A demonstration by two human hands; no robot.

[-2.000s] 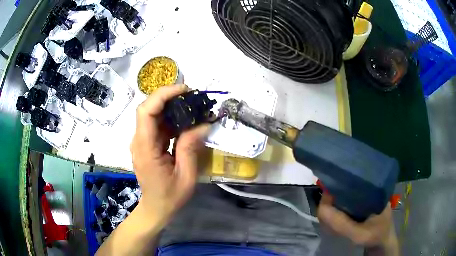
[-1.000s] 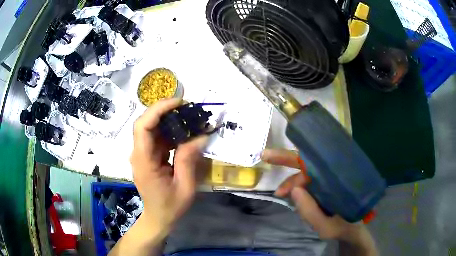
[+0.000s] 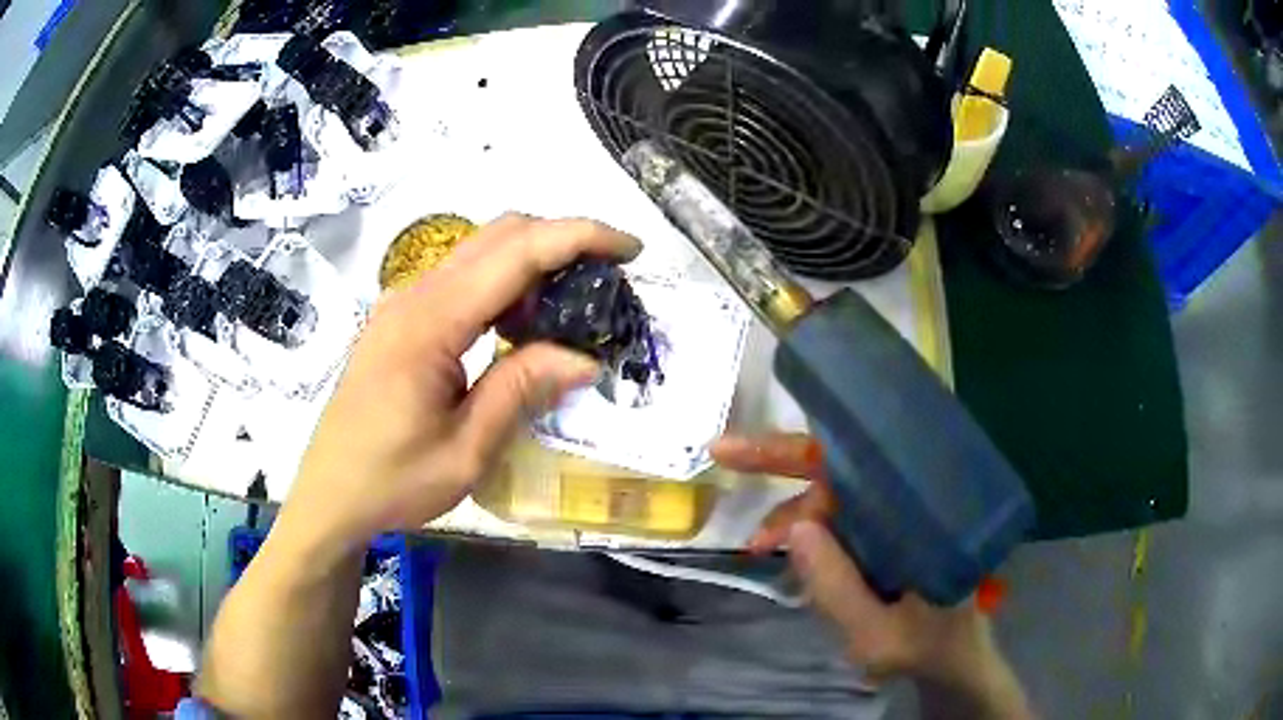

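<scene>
My left hand [image 3: 436, 366] holds a black electrical unit [image 3: 574, 307] between thumb and fingers, over a white plastic plate [image 3: 690, 401]. The unit's right end is close to the small dark part at the plate's middle; I cannot tell if they touch. The plate lies by a yellow block [image 3: 633, 504]. My right hand [image 3: 844, 563] holds the blue-grey soldering gun [image 3: 908, 450] by its grip, two fingers stretched out near the plate's lower right corner. The gun's barrel points up and left, its tip in front of the fan, away from the unit.
The flux tin [image 3: 422, 251] with yellow grains is partly behind my left hand. Black units on white plates [image 3: 260, 303] cluster at left. A black fan [image 3: 753, 148] stands at the back, with a pale cup [image 3: 968, 155] and dark round object [image 3: 1052, 225] right of it. Blue crates are below and right.
The gun's tip has moved from the unit up and left to the fan. My left hand has turned the black unit and brought it over the plate's middle. My right fingers have stretched towards the plate.
</scene>
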